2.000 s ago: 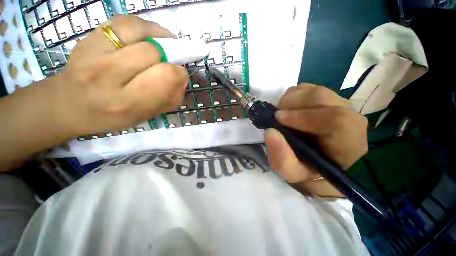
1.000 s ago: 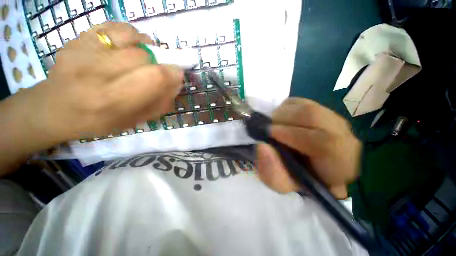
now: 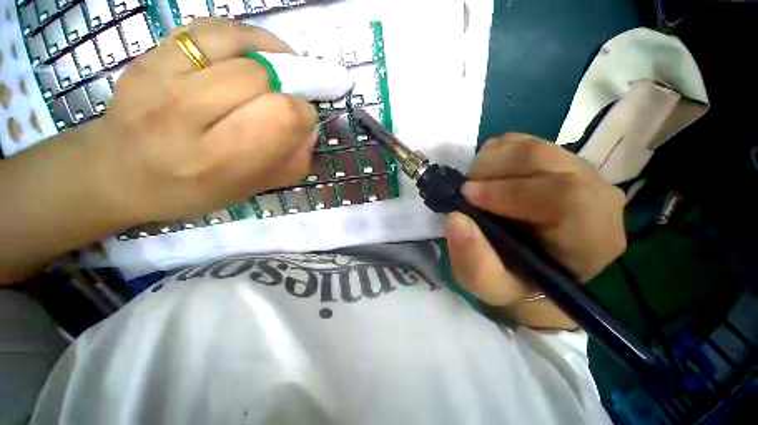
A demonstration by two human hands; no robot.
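A green-edged PCB panel (image 3: 381,108) with rows of small silvery and brown-grey units lies in front of me. My left hand (image 3: 216,124) is over the panel, a white finger cot (image 3: 312,78) with a green band on one finger. Its fingertips pinch a very thin solder wire (image 3: 331,119) that reaches toward the iron tip. My right hand (image 3: 540,216) grips the black soldering iron (image 3: 532,266). The iron's tip (image 3: 362,119) is at a unit in the right part of the panel, just beside the covered fingertip. Whether tip and pad touch is too small to tell.
The panels lie on a white sheet (image 3: 432,83) with tan spots at the far left. A cream folded piece (image 3: 636,108) is on the dark green bench (image 3: 532,75) at the right. A small metal cylinder (image 3: 668,207) and dark cables are at the lower right.
The panel has shifted left in view. The iron moved down-left, then back up-right with my right hand. My left hand moved slightly left and back, still pinching the wire.
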